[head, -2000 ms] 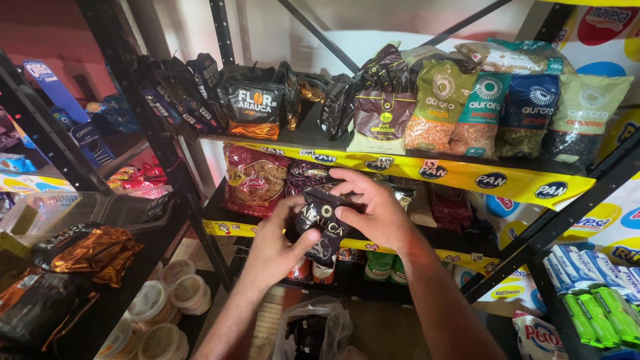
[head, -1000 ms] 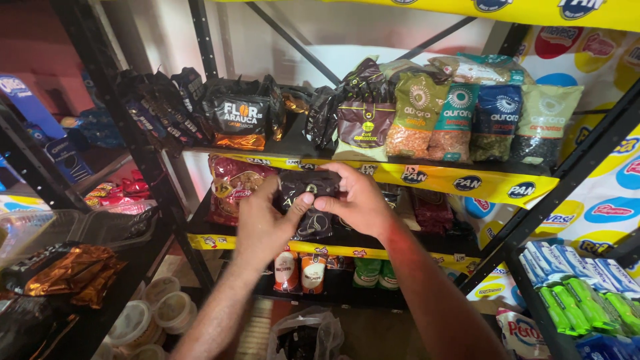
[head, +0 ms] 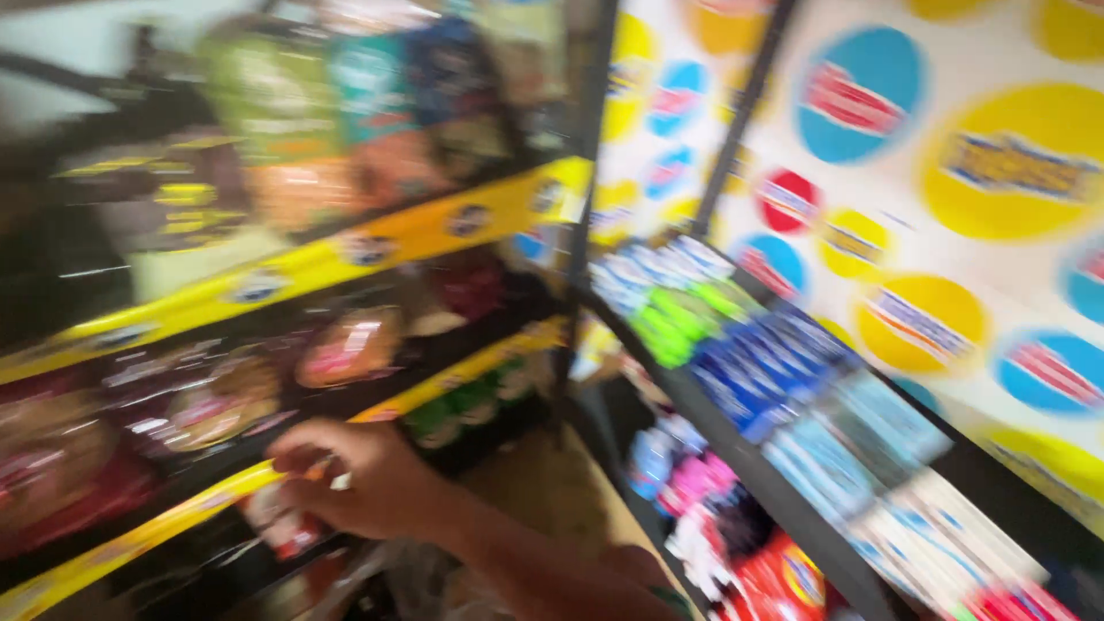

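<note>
The whole view is motion-blurred. My right hand (head: 358, 474) reaches in from the lower right, fingers curled, at the yellow edge strip of the lower shelf. Small orange and white patches show between thumb and fingers; whether they are held cannot be told. Just below the fingers is a red-and-white container (head: 285, 522). Behind the hand, the lower shelf bears a dark package with a round window (head: 224, 401) and a pinkish package (head: 354, 345). My left hand is out of view, and no black packet shows in my right hand.
The upper shelf's yellow strip (head: 285, 280) runs above the hand, with green (head: 272, 103) and teal (head: 371, 82) bags over it. Green-labelled containers (head: 470, 401) stand right of the hand. A dark side shelf (head: 724, 431) at right bears blue packets (head: 763, 366).
Both hands held a black packet in front of the shelves; now only my right hand shows, lower at the shelf edge, and the packet is not seen. The view has swung right and closer.
</note>
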